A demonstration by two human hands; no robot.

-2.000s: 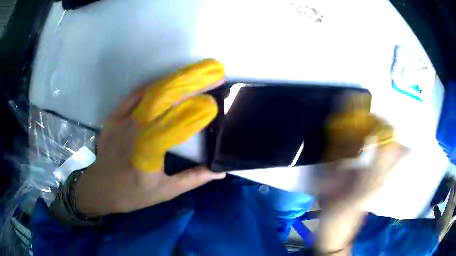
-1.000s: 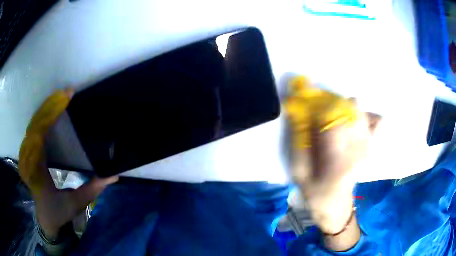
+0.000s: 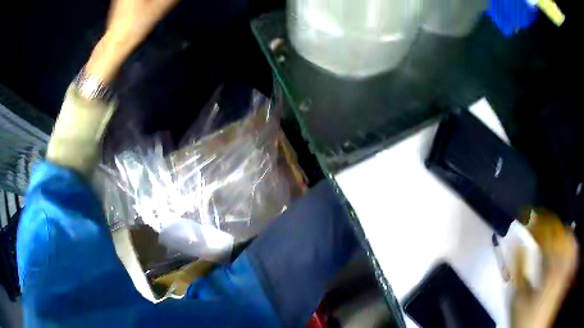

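Note:
A dark smartphone (image 3: 493, 170) with a small white mark lies on the white mat (image 3: 410, 205) at right; it looks doubled, and I cannot tell if another phone lies under it. A second black smartphone (image 3: 448, 300) lies nearer, cut off by the bottom edge. My right hand (image 3: 547, 262), blurred, with yellow finger cots, is closed on a white cloth (image 3: 522, 251) beside the marked phone's lower end. My left hand (image 3: 137, 16) is at the top left, cut off by the top edge; its fingers are out of the picture.
An open carton (image 3: 131, 259) full of crinkled clear plastic (image 3: 211, 186) stands left of the dark green, glass-edged bench (image 3: 320, 122). Large whitish round containers (image 3: 355, 32) stand at the bench's back. A blue object (image 3: 512, 14) is at the top right. My leg (image 3: 307, 250) is beside the carton.
The view has swung left to the carton and bench edge. My left hand has left the large phone and reaches up and away. My right hand is now at the far right.

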